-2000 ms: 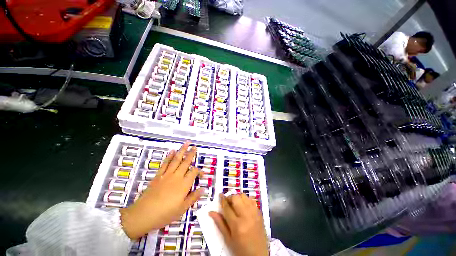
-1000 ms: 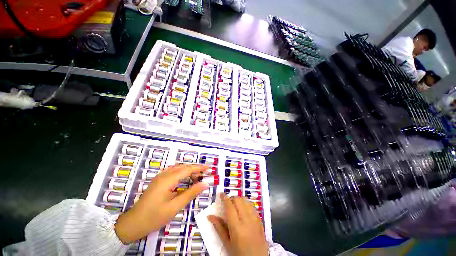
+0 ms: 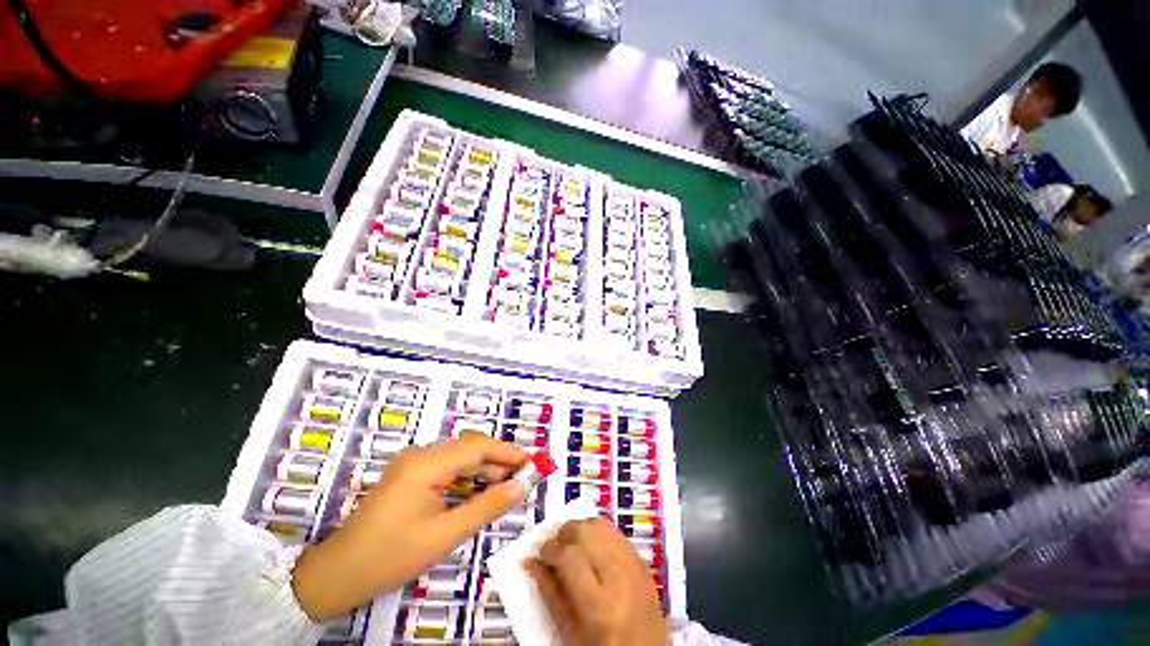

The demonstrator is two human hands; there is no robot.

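Note:
A white tray (image 3: 267,435) with rows of small cylindrical components lies in front of me. My left hand (image 3: 423,511) is over its middle and holds a small red-ended component (image 3: 539,466) between thumb and fingers, tilted a little. My right hand (image 3: 599,574) is just right of it and holds a white sheet (image 3: 520,593) between thumb and fingers, over the near part of the tray. The fingertips of my right hand are partly hidden by the sheet. Both hands are bare.
Stacked white trays (image 3: 505,343) of similar components stand behind the near tray. A tall stack of clear trays with black parts (image 3: 883,366) stands at right. A red bin (image 3: 126,44) sits on a metal box (image 3: 246,114) at upper left. A person in white (image 3: 1009,120) is at upper right.
My left hand went from lying flat over the tray to holding a red-ended component, now slightly lower. My right hand's fingers have curled more and the sheet has shifted a little.

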